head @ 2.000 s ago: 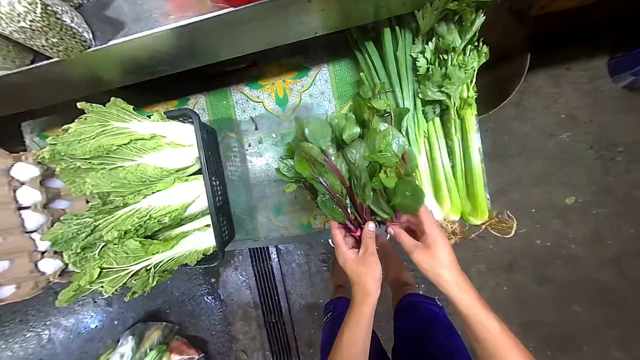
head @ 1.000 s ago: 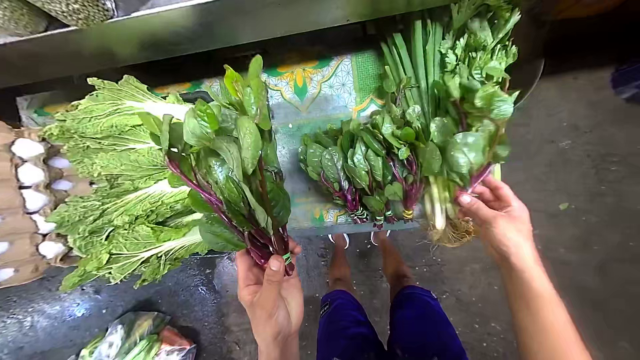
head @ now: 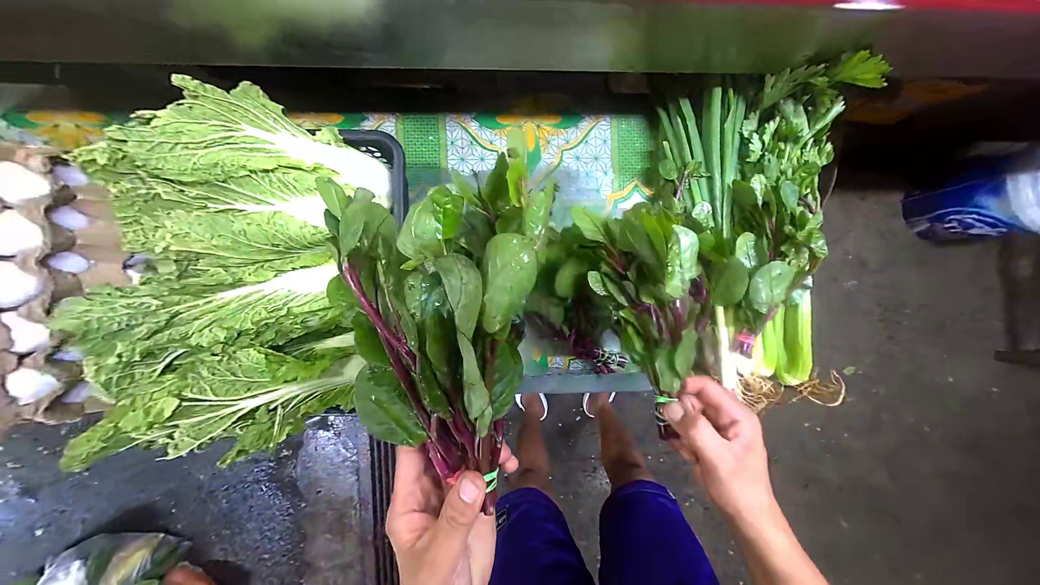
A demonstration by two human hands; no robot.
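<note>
My left hand [head: 447,512] grips the tied purple stems of large bunches of leafy greens [head: 455,325], which stand up in front of the table. My right hand [head: 719,443] pinches the banded stems of a smaller bunch of the same greens [head: 658,301]. Behind and between them, another tied bunch [head: 589,341] lies on the table, partly hidden. To the right lie spring onions [head: 715,154] and celery [head: 792,341], with a pink-banded leafy bunch [head: 768,292] over them. Napa cabbages [head: 244,284] fill a black plastic basket [head: 398,175] on the left.
Trays of eggs [head: 20,284] stand at the far left. A metal ledge [head: 487,41] crosses the top above the patterned tablecloth [head: 569,154]. A plastic bag of vegetables [head: 122,561] sits at the lower left. A blue and white object [head: 959,203] is at the right.
Two seconds ago both hands were together at one cluster of greens; they are now apart. Since one second ago, my right hand has moved left from the celery and now holds a green-banded bunch.
</note>
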